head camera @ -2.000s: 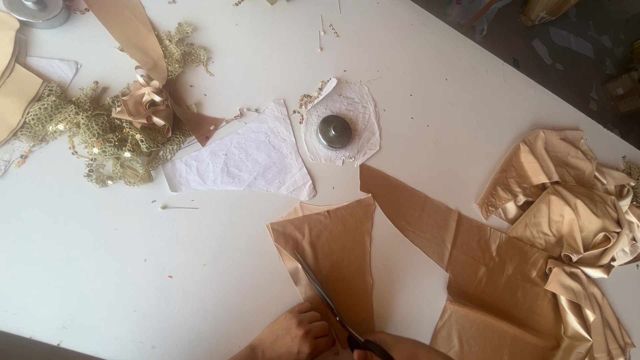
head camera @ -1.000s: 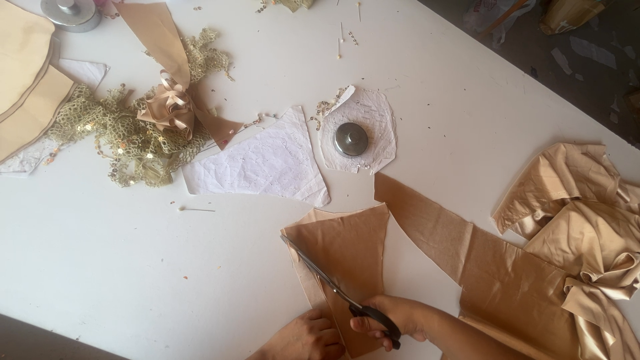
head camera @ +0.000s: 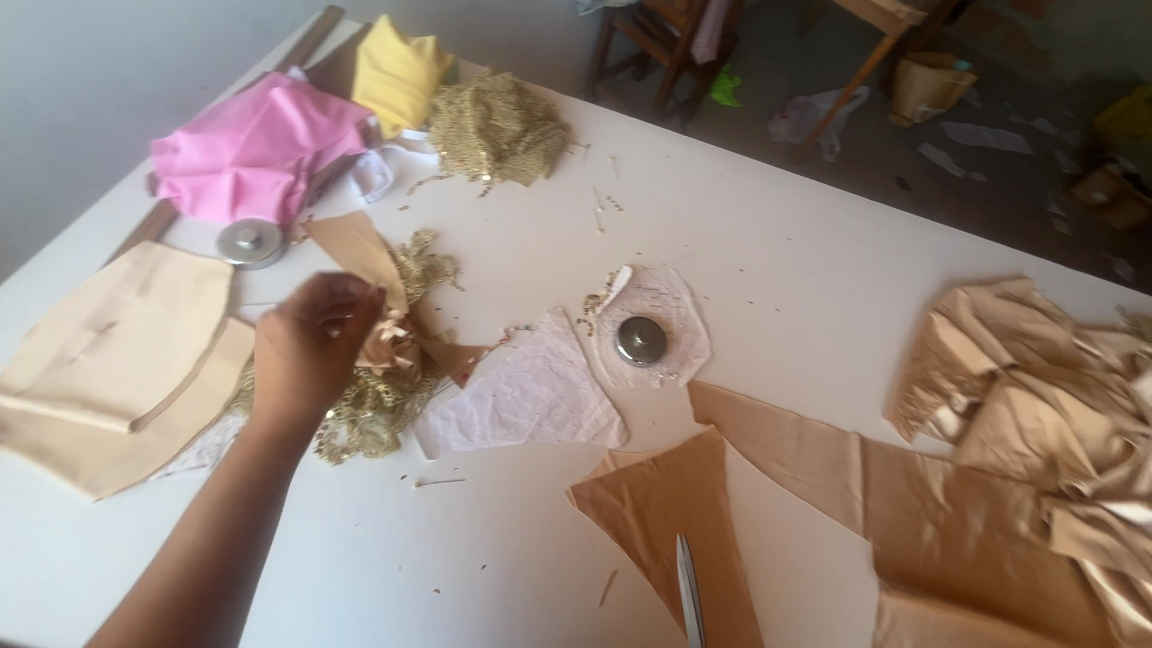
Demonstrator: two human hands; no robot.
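Observation:
My left hand (head camera: 319, 337) is raised over the bunched gold ribbon scraps (head camera: 391, 346) and sequined gold mesh, its fingers bent; whether it pinches something cannot be told. My right hand is out of frame. The blades of a pair of scissors (head camera: 688, 585) come in from the bottom edge and lie over a tapered piece of tan satin (head camera: 670, 504). Beside that piece spreads a larger tan satin cloth (head camera: 954, 513). White paper pattern pieces (head camera: 531, 391) lie further up the table, one under a round metal weight (head camera: 642, 342).
Pink fabric (head camera: 256, 148), yellow fabric (head camera: 400, 76) and gold sequined mesh (head camera: 499, 126) sit at the far left. Near them is another metal weight (head camera: 249, 243). Beige pieces (head camera: 117, 333) lie left, crumpled satin (head camera: 1017, 378) right. Loose pins (head camera: 439, 482) are scattered about.
My left hand has left the tapered satin and moved up and left to the ribbon scraps. My right hand has gone out of view. The view has shifted toward the far left of the table.

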